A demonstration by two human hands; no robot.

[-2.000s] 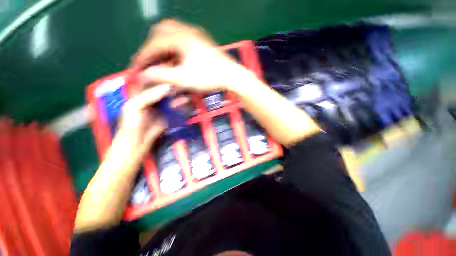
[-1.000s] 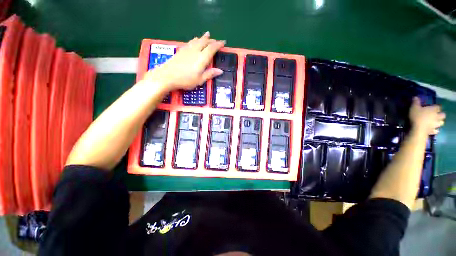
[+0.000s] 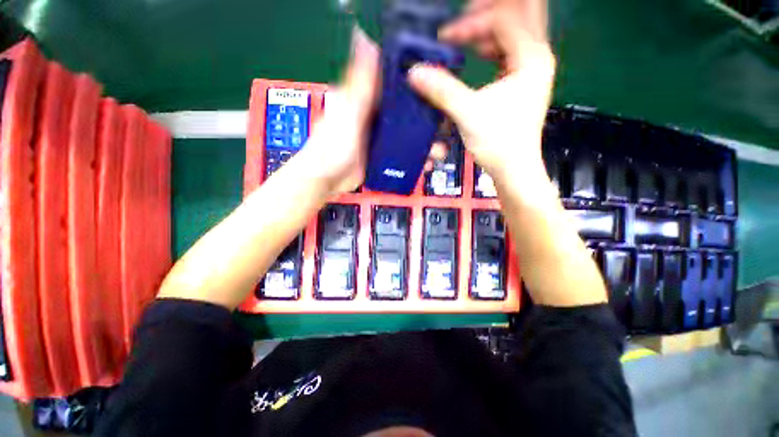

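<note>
A dark navy-blue back cover with small lettering at its lower end is held above the upper row of the red foam tray. My left hand grips its left side. My right hand is on its right and upper part, the thumb on its face. The upper end is blurred, and I cannot tell whether a phone is under the cover. Open-backed phones lie in the tray's lower row. A phone with blue screen film lies face up at the upper left. My hands hide much of the upper row.
A black plastic tray stands right of the red tray, with blue covers at its right end. A stack of red foam trays stands at the left. A brown box shows below the bench edge at the right.
My right hand has come from the black tray's right end to above the red tray. My left hand has lifted off the tray. Both now hold the blue cover.
</note>
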